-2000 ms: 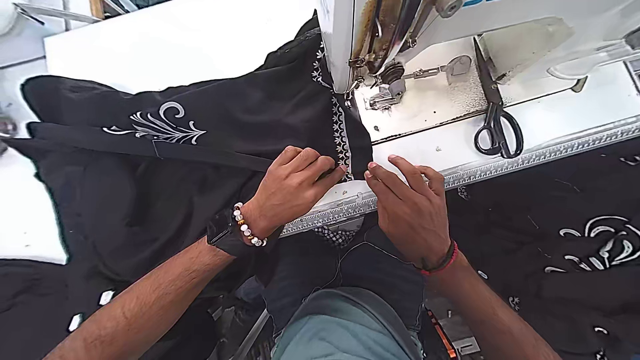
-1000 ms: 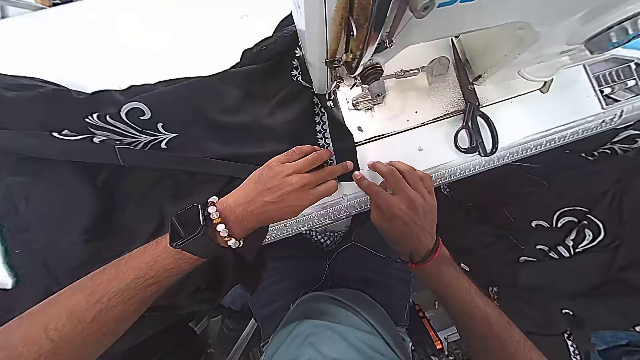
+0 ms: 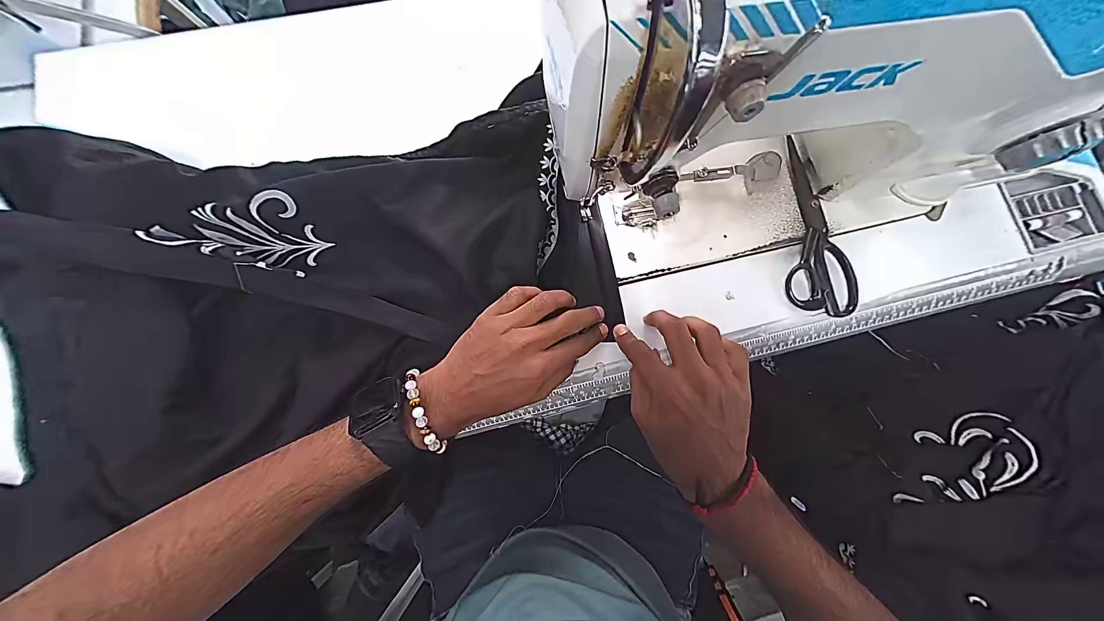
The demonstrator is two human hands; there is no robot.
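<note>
Black cloth (image 3: 388, 207) with pale embroidery spreads across the left of the sewing table. Its right edge, a plain dark strip (image 3: 595, 276), runs up to the Jack sewing machine (image 3: 828, 78), left of the presser foot (image 3: 642, 211). My left hand (image 3: 517, 349) lies on the cloth, fingertips at the lower end of that edge. Close by on the right, my right hand (image 3: 690, 388) has its thumb and index finger at the same corner, the other fingers bent over the table edge. Whether either hand pinches the cloth is hidden. Black-handled scissors (image 3: 819, 267) lie on the machine bed.
A measuring tape strip (image 3: 776, 341) runs along the table's front edge. More embroidered black cloth (image 3: 931, 431) lies low at the right. A compartment tray (image 3: 1052, 211) sits at the far right of the table. Loose thread hangs over the person's lap.
The embroidered border beside the machine was visible down to the hands; now a plain dark strip covers its lower part. Both hands remain at the cloth's lower corner. The view has shifted.
</note>
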